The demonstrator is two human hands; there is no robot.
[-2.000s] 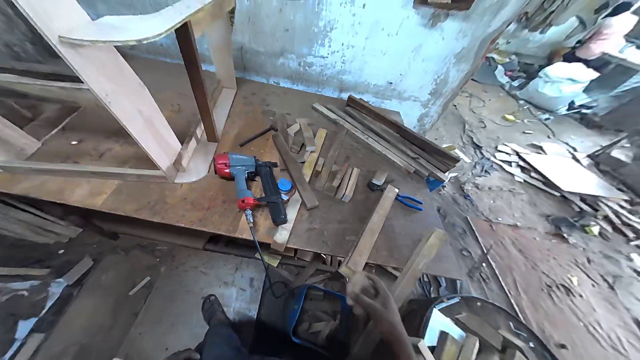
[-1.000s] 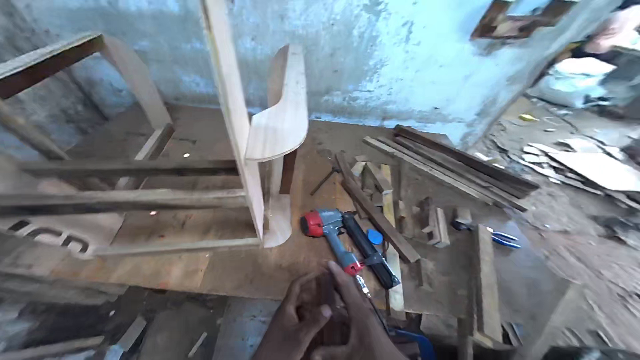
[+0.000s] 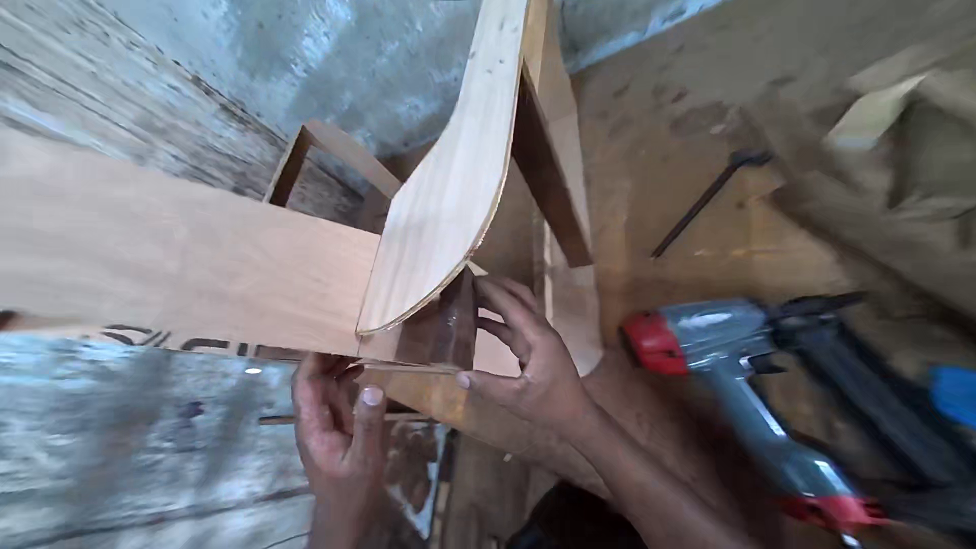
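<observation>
A dark wooden block sits under the curved plywood armrest of a wooden furniture frame, near the front corner. My right hand grips this block from the right, with the thumb low at its edge and the fingers behind. Below the corner, my left hand is raised with its thumb apart; its fingertips reach the lower edge of the long plywood panel, and whether they press on it is hard to tell. A red and grey pneumatic nail gun lies on the workbench to the right of my right hand.
Behind the nail gun, a hammer lies on the wooden bench top. Blurred wood offcuts are at the upper right, and a blue round object is at the right edge. A weathered wall stands behind the frame.
My hands were together near the nail gun one second ago and are now apart at the armrest corner. The dark block is now held under the armrest. The view has moved closer to the frame.
</observation>
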